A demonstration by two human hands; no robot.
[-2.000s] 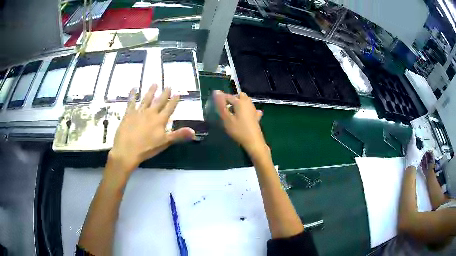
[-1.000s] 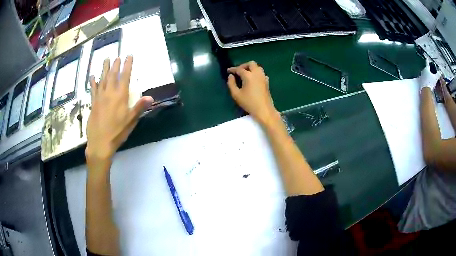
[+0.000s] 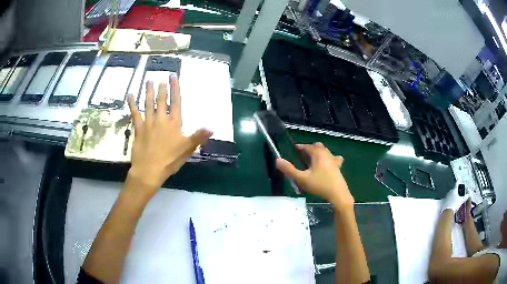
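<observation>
My right hand (image 3: pixel 319 172) grips a dark phone piece with a silver edge (image 3: pixel 281 141) by its lower end, tilted above the green bench. I cannot tell whether it is a bare frame. My left hand (image 3: pixel 158 133) is spread, fingers apart, over the white end plate (image 3: pixel 208 94). Its fingertips overlap the last phone frame (image 3: pixel 161 65) of the row, hiding its lower part. More frames (image 3: pixel 114 80) lie to the left on the feed track (image 3: pixel 30 119). The stained cover plate (image 3: pixel 103 136) is at the near edge. The small dark block (image 3: pixel 219 150) is at the near right corner.
A blue pen (image 3: pixel 194 249) lies on the white paper sheet (image 3: pixel 250 233). Behind my right hand are a metal post (image 3: pixel 257 50) and a black tray (image 3: pixel 328 91). Two frames (image 3: pixel 392 180) lie at right, near a neighbour's white-gloved hand (image 3: pixel 455 199).
My right hand, seemingly empty before, now holds the dark phone piece. My left hand stays spread over the plate end. The view has shifted between frames.
</observation>
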